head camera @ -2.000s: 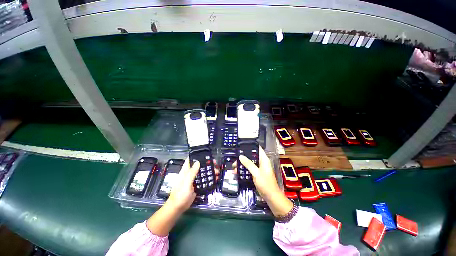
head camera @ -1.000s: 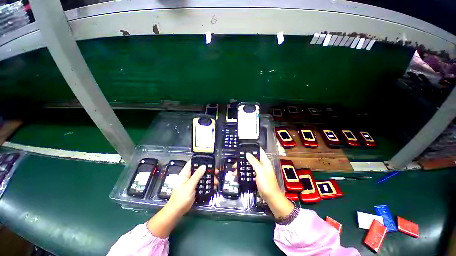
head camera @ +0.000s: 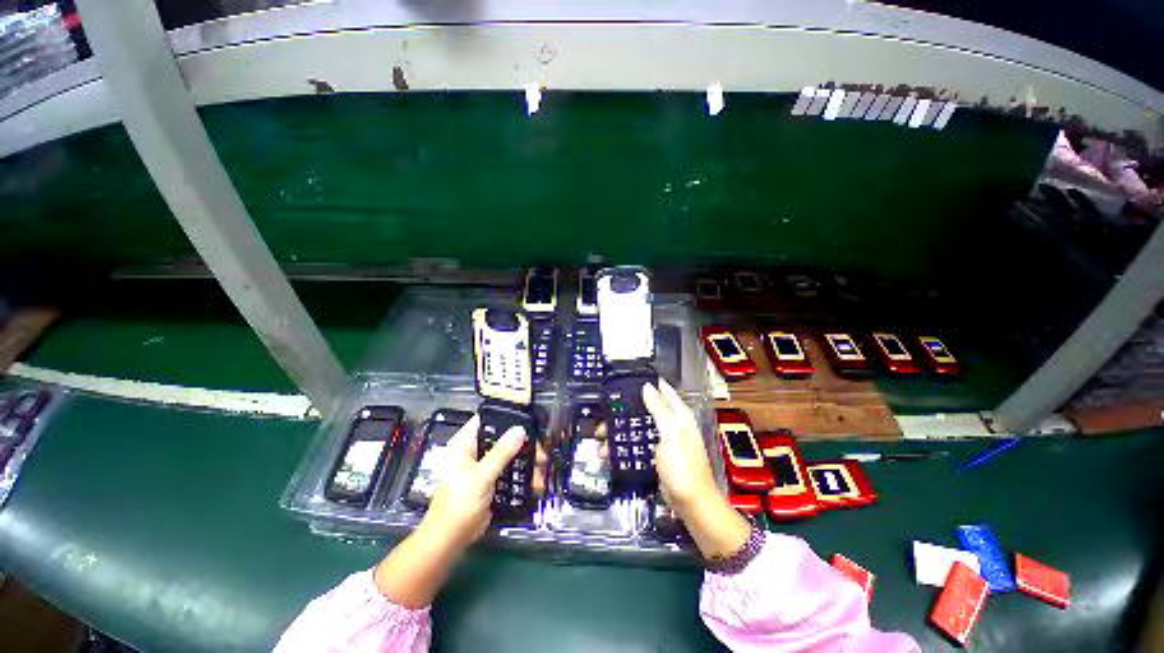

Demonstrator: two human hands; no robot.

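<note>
My left hand holds an open black flip phone upright over the clear blister tray, thumb on the upper keypad. My right hand holds a second open black flip phone, thumb at the upper right of its keypad. Both screens are lit, the right one plain bright white, the left one with some marks. The fingers behind the phones are mostly hidden. Black phones lie in the tray pockets, and two open black phones stand behind the held ones.
Red flip phones lie in a pile right of the tray, and more sit in a row on a brown board. Red pieces, a blue piece and a white card lie farther right. Metal posts stand at both sides.
The left phone has shifted slightly left and down, and its screen shows different marks. The right phone has moved slightly left, its screen is now plainer white, and the right thumb is higher.
</note>
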